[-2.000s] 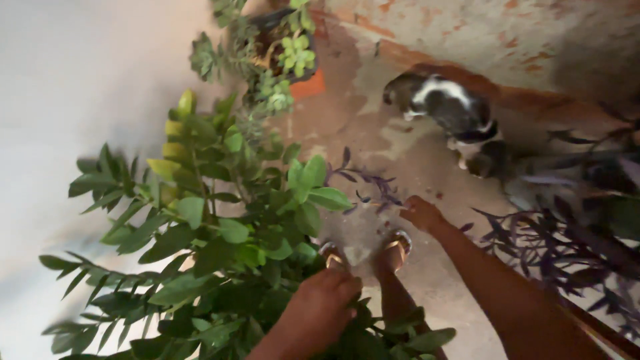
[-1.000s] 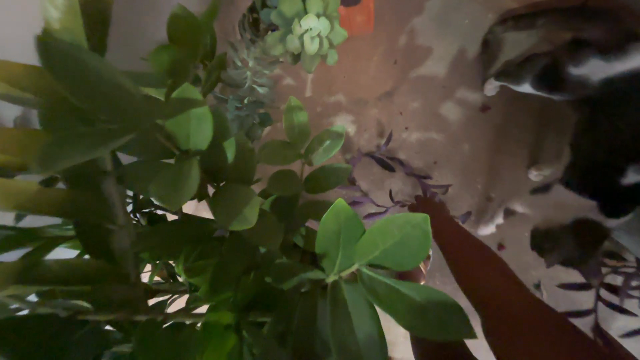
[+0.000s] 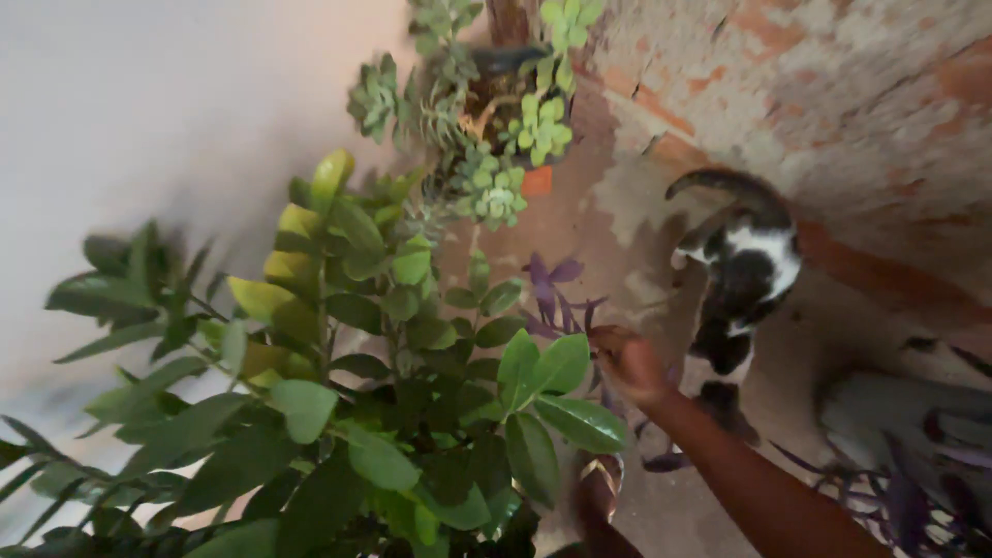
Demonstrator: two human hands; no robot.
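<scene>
My right hand reaches in from the lower right, its fingers closed on a purple-leaved plant stem that extends up and left from the fingertips. Just left of the hand, glossy green leaves of a large bushy plant spread across the lower left. Some leaves on this plant are yellow. My left hand is not seen; the foliage may cover it. Below my right hand, one foot in a sandal shows beside the leaves.
A black-and-white cat stands on the floor right of my hand. Succulents grow in a dark pot at the top, by an orange object. A worn wall borders the upper right. More purple foliage and a grey rounded object lie lower right.
My left hand, seen in front of the green plant two seconds ago, has gone out of sight. The cat has turned and moved. The view has swung close to the leaves and back.
</scene>
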